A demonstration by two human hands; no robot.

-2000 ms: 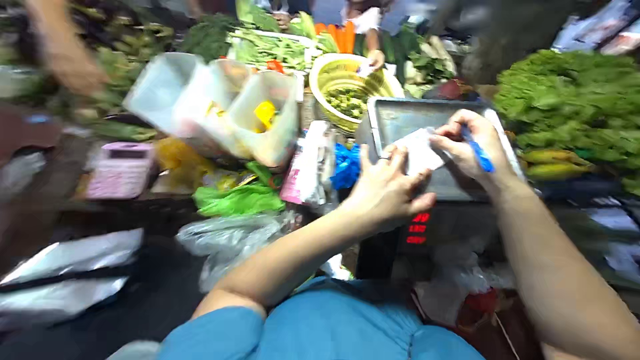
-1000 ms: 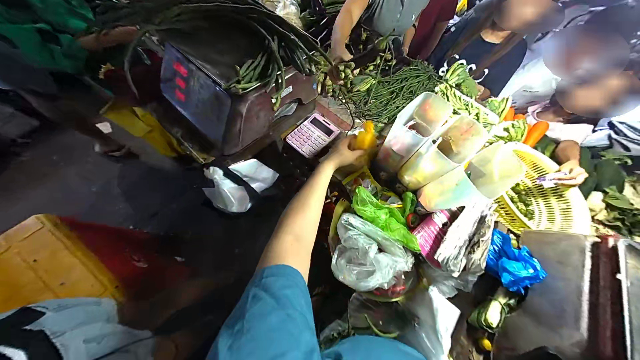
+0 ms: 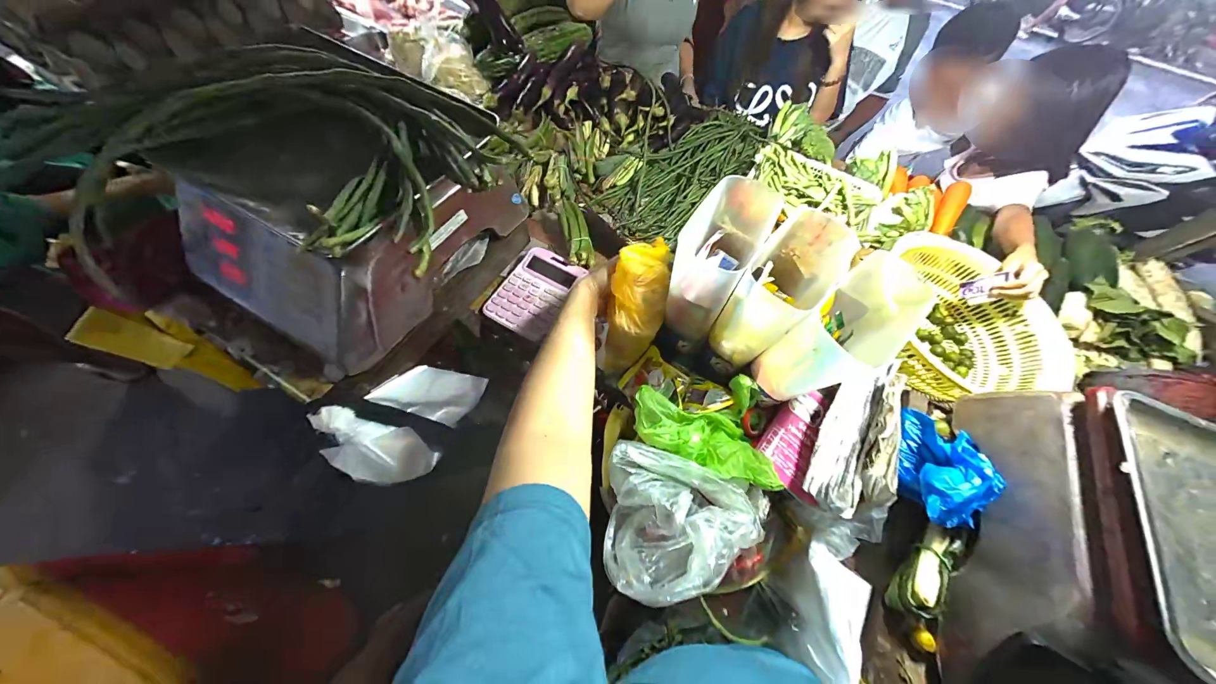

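Observation:
My left hand [image 3: 598,283] reaches out from a blue sleeve, up to the left side of a yellow plastic bag [image 3: 638,294]. Its fingers are mostly hidden behind the bag, so a grip cannot be made out. Just left of the hand lies a pink calculator [image 3: 534,296]. Three translucent plastic containers [image 3: 798,266] stand side by side to the right of the bag. Below them are a bright green plastic bag [image 3: 703,439] and a clear plastic bag [image 3: 679,532]. My right hand is out of view.
A digital scale [image 3: 275,275] heaped with long green vegetables stands left. At right, another person's hand [image 3: 1024,274] holds what looks like a banknote over a yellow basket [image 3: 1059,351]. A blue plastic bag [image 3: 950,470] lies beside a metal tray [image 3: 1016,513].
The view has swung left from the tray where both my hands held a white item and a blue pen. My left hand is now at the yellow bag; my right hand has left the view.

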